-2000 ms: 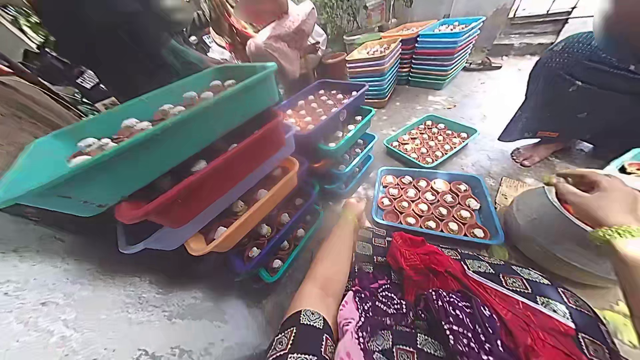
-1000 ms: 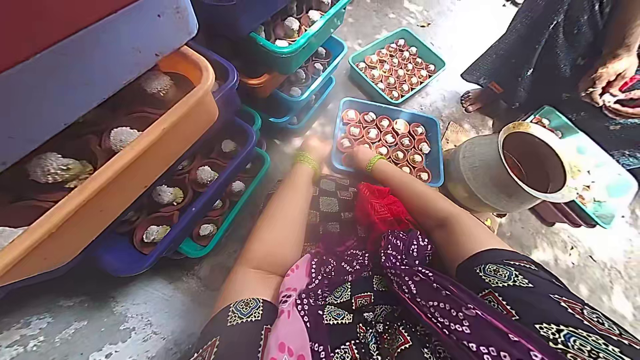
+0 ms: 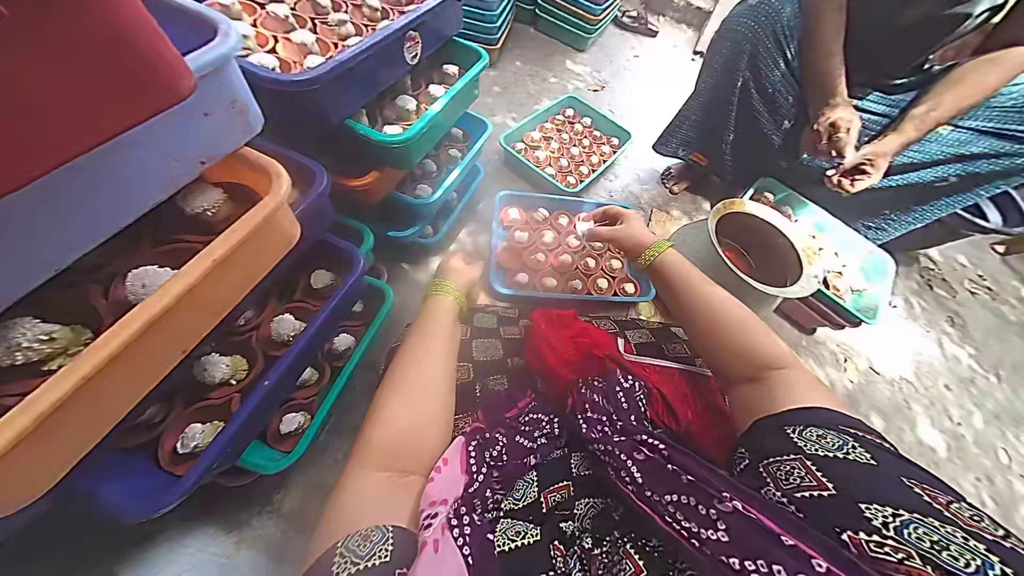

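A blue plastic tray (image 3: 498,276) lies on the ground before me, filled with small round clay cups (image 3: 538,258), each with a white-topped piece in it. Over the tray's far right part, my right hand (image 3: 620,230) pinches a small white piece (image 3: 586,226) between thumb and fingers. My left hand (image 3: 462,272) rests just left of the tray, blurred; its fingers are partly hidden and I cannot tell whether it holds anything. To the right of the tray stands a metal pot (image 3: 696,240) with dark reddish liquid (image 3: 756,248) inside.
Stacked trays of filled cups rise on the left, among them an orange tray (image 3: 160,328) and a dark blue one (image 3: 320,76). A green tray (image 3: 516,152) of cups lies beyond the blue one. At right, a person's hands (image 3: 860,152) are above a teal tray (image 3: 876,268).
My right hand has moved from the blue tray's left part to its far right part. My left hand has shifted slightly away from the tray. The other person's hands have come together.
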